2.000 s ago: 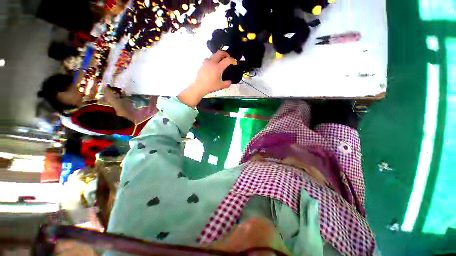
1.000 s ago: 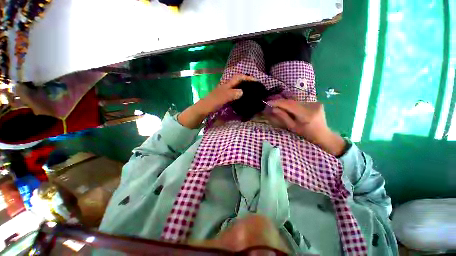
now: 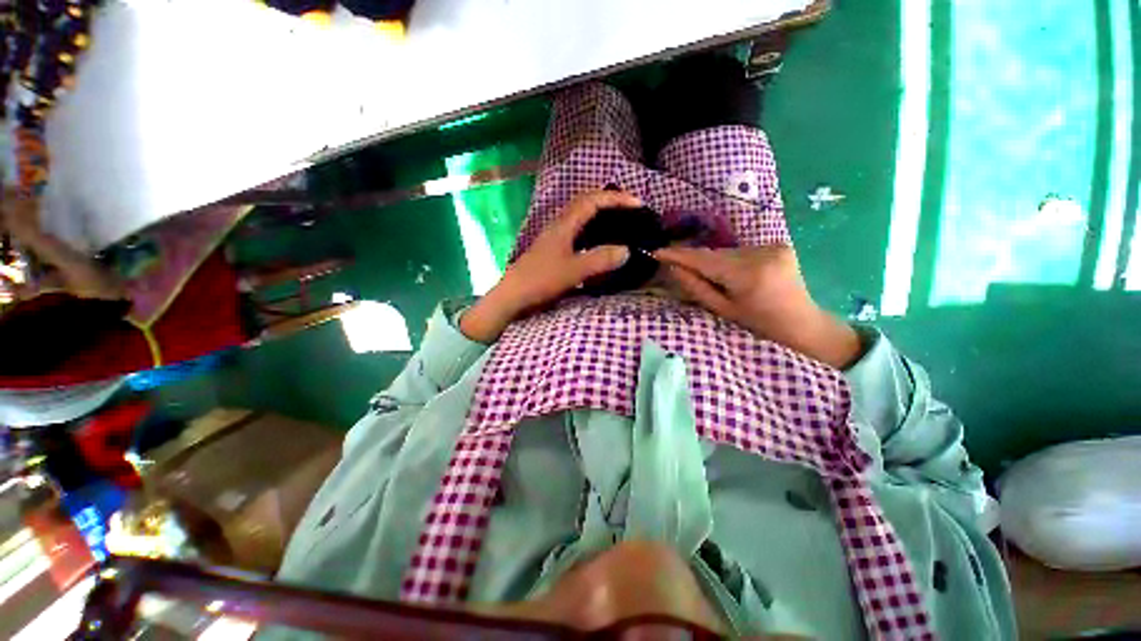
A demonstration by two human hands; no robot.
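A small black plush toy [image 3: 622, 234] lies over the lap; mostly its black back shows. My left hand [image 3: 566, 257] is closed around its left side, thumb across the front. My right hand [image 3: 738, 286] is at the toy's right side, fingertips pinched close to the plush. A tiny bright speck shows at these fingertips; it may be a needle, too small to tell. No thread can be made out. The purple-and-white checked apron [image 3: 563, 376] covers the lap under the hands.
A white-topped table [image 3: 313, 88] runs along the upper left, with dark toys at its far edge. A red-lined container [image 3: 188, 307] and a cardboard box [image 3: 257, 482] are at left. A white sack [image 3: 1076, 501] is at lower right.
My left hand has brought the black toy from the table to the lap, and my right hand has come into view beside it. Since one second ago, my right fingertips have closed in on the toy.
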